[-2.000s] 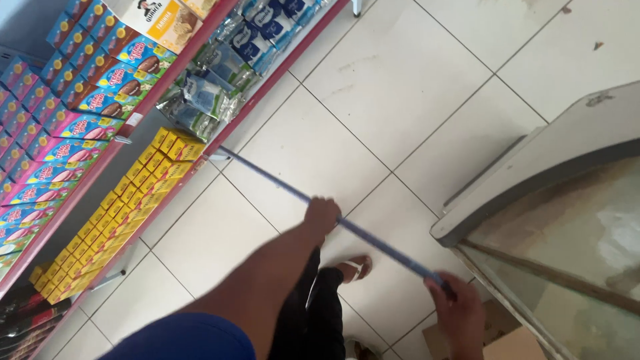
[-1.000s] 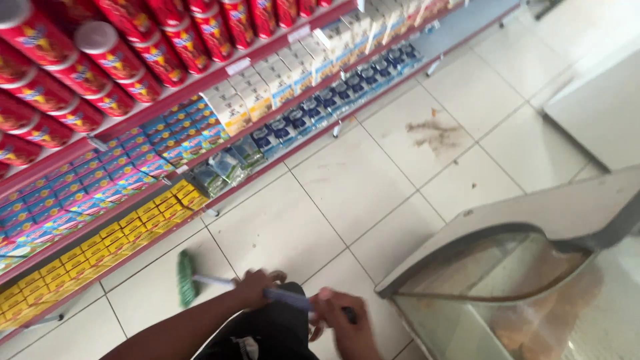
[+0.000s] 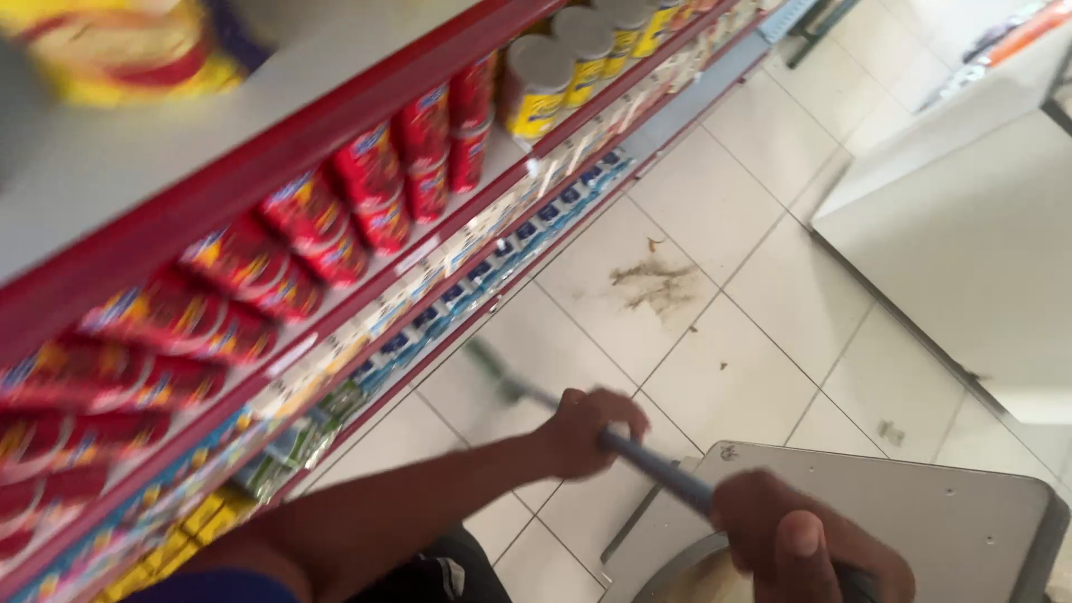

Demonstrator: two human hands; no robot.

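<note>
My left hand (image 3: 590,433) grips the blue handle (image 3: 657,471) of a broom partway along its length. The upper end of the same handle is held by my right hand (image 3: 796,536), close to the camera at the lower right. Beyond my left hand, the blurred green broom head (image 3: 496,368) is over the floor tiles beside the bottom shelf. A brown dirt smear (image 3: 653,283) marks the tiles farther ahead, with small crumbs near it.
On the left run red-edged store shelves (image 3: 402,280) with red cans (image 3: 289,226), yellow tins (image 3: 536,88) and packets. A grey-topped cabinet (image 3: 871,494) stands at the lower right. A large white unit (image 3: 963,243) is at the right, on the tiled floor.
The view has shifted a lot along the shelves. Both hands still hold the broom. The broom head, seen at the lower left a second ago, is now farther forward along the shelf.
</note>
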